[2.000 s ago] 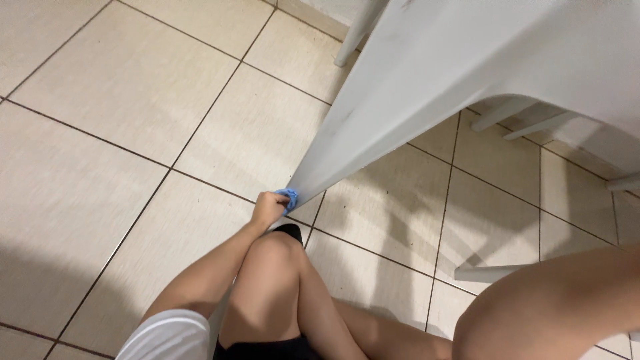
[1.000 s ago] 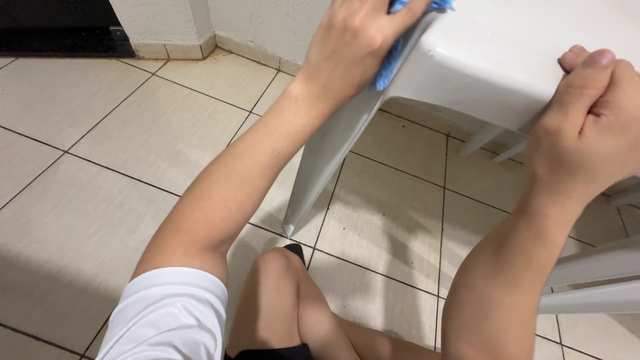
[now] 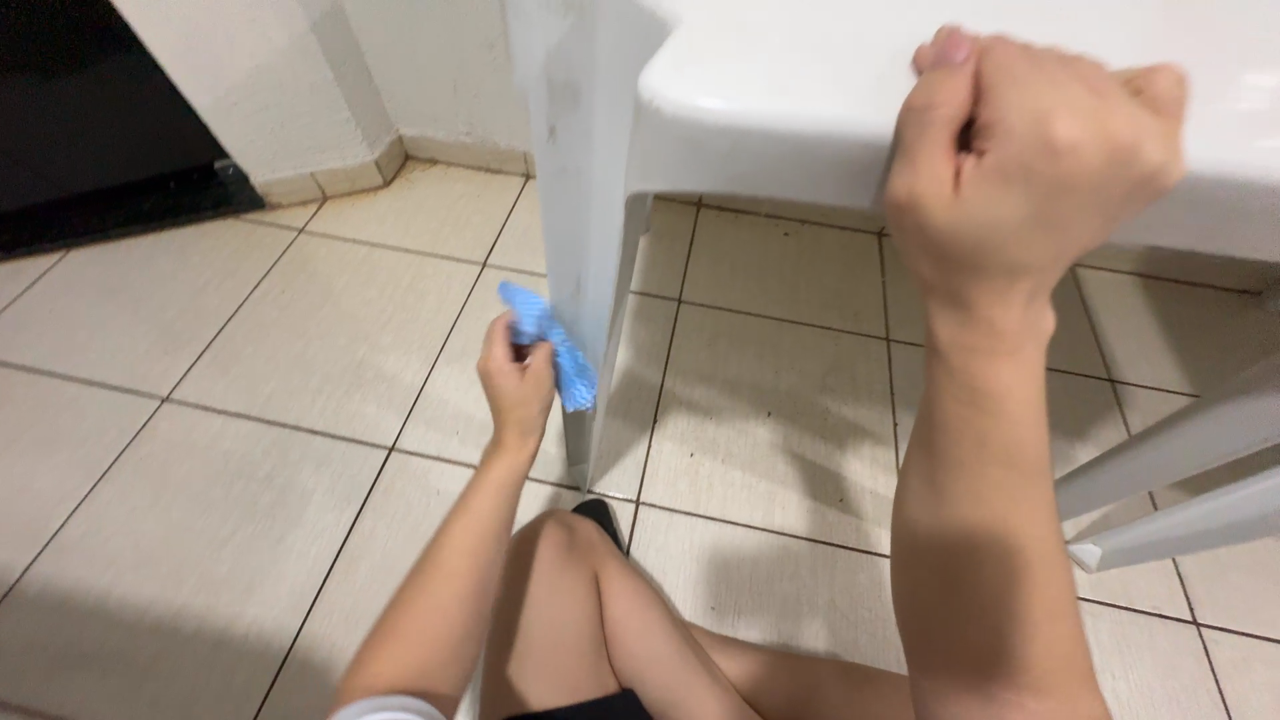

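Observation:
A white plastic table or similar piece of furniture (image 3: 780,100) fills the upper right of the head view, its leg (image 3: 590,180) running down to the floor tiles. Low on the outer side of that leg, my left hand (image 3: 520,380) grips a blue cloth (image 3: 560,350), which lies against the plastic. My right hand (image 3: 1030,170) is closed in a fist at the front edge of the white top. Whether its hidden fingers hold the edge cannot be seen.
More white plastic legs (image 3: 1180,470) stand at the right. A black panel (image 3: 90,120) and a white wall (image 3: 440,80) with a tiled skirting are at the upper left. My bent legs (image 3: 600,620) and a black shoe (image 3: 598,520) are below.
A second ago my left hand was up at the corner of the top with the blue cloth; now it is lower on the leg. My right hand remains at the front edge.

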